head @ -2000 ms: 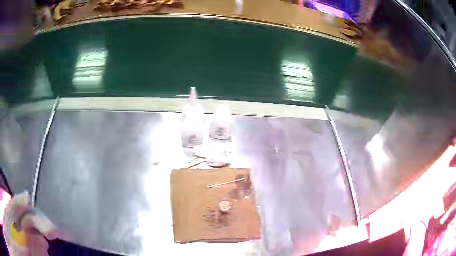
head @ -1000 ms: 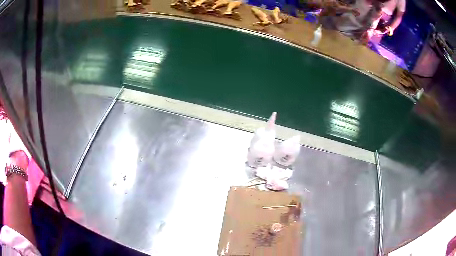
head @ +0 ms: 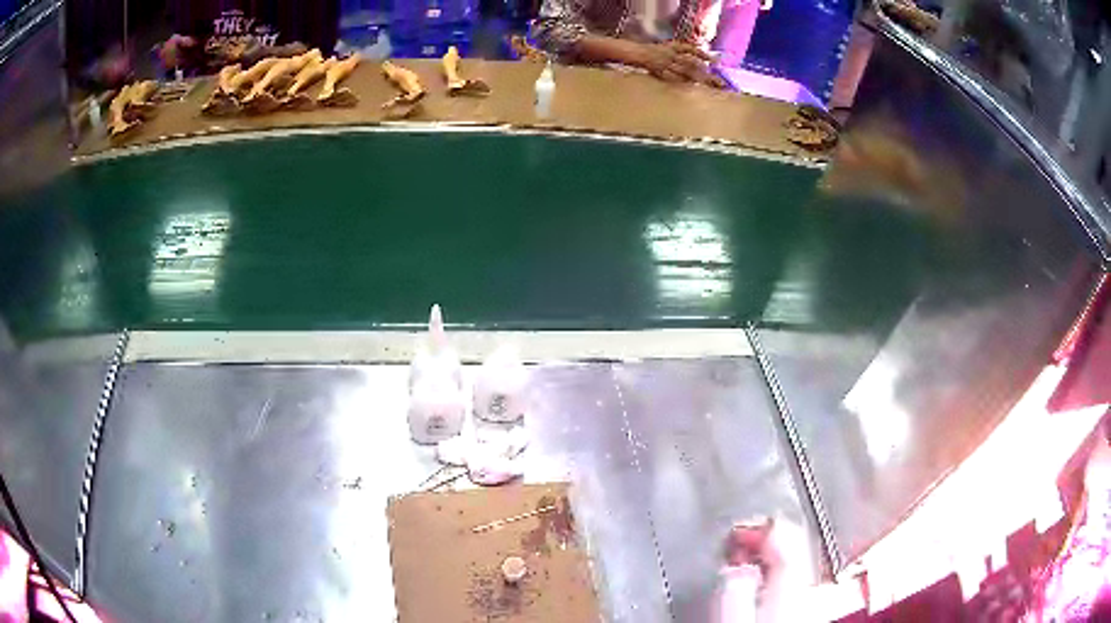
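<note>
A brown cardboard mat (head: 426, 554) with dark stains lies in front of me, its lower edge cut off. A pale round cap or pot (head: 514, 568) and a thin pale stick (head: 514, 520) are on it. A tall white bottle (head: 436, 396) with a long nozzle stands behind it, a shorter white bottle (head: 498, 392) to its right. A crumpled white rag (head: 483, 458) lies below them, with thin dark sticks beside it. My right hand (head: 746, 562), blurred, whitish with reddish fingers, is over the bench right of the mat; its grip is unclear. My left hand is out of view.
A green conveyor belt (head: 451, 231) crosses beyond the metal bench (head: 244, 475). On the brown table (head: 634, 110) opposite are several tan pieces (head: 278, 76) and a small white bottle (head: 545, 91). A person's hands and forearm (head: 621, 52) show behind it. Glare whitens the lower right.
The view has swung back from its tilt and shows more of the far table. My right hand has appeared right of the mat. The gloved hand at the lower left two seconds ago is gone.
</note>
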